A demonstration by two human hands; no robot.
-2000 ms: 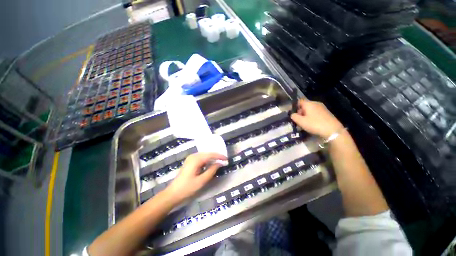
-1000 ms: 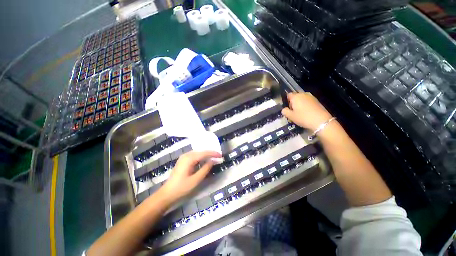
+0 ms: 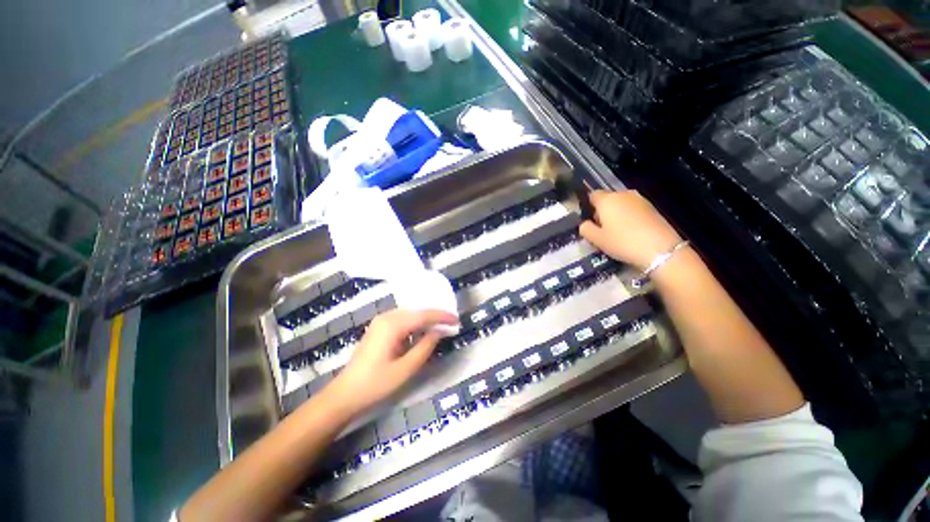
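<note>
The steel tray [image 3: 237, 336] holds slanted rows of black components [image 3: 510, 226] with shiny pins and pale strips between the rows. The two nearer rows carry small white labels [image 3: 530, 360] on their right parts. My left hand [image 3: 393, 352] is over the tray's middle and pinches the end of the white label backing strip [image 3: 375, 237], which trails over the far rim. My right hand [image 3: 624, 229] is at the tray's right end, fingers closed together around a thin dark tool, perhaps tweezers, only partly visible. Its tip is hidden or too blurred to tell.
A blue-and-white bundle [image 3: 408, 143] and crumpled white paper [image 3: 492, 126] lie beyond the tray. Clear blister trays with orange-red parts [image 3: 219, 194] are at left. Black blister trays [image 3: 632, 87] and a filled blister tray [image 3: 826, 153] are at right. White rolls [image 3: 413, 49] stand far back.
Compared with two seconds ago, my right hand has moved slightly up and left at the tray's right end. The dark tool shows less. My left hand still holds the strip. The view has shifted slightly.
</note>
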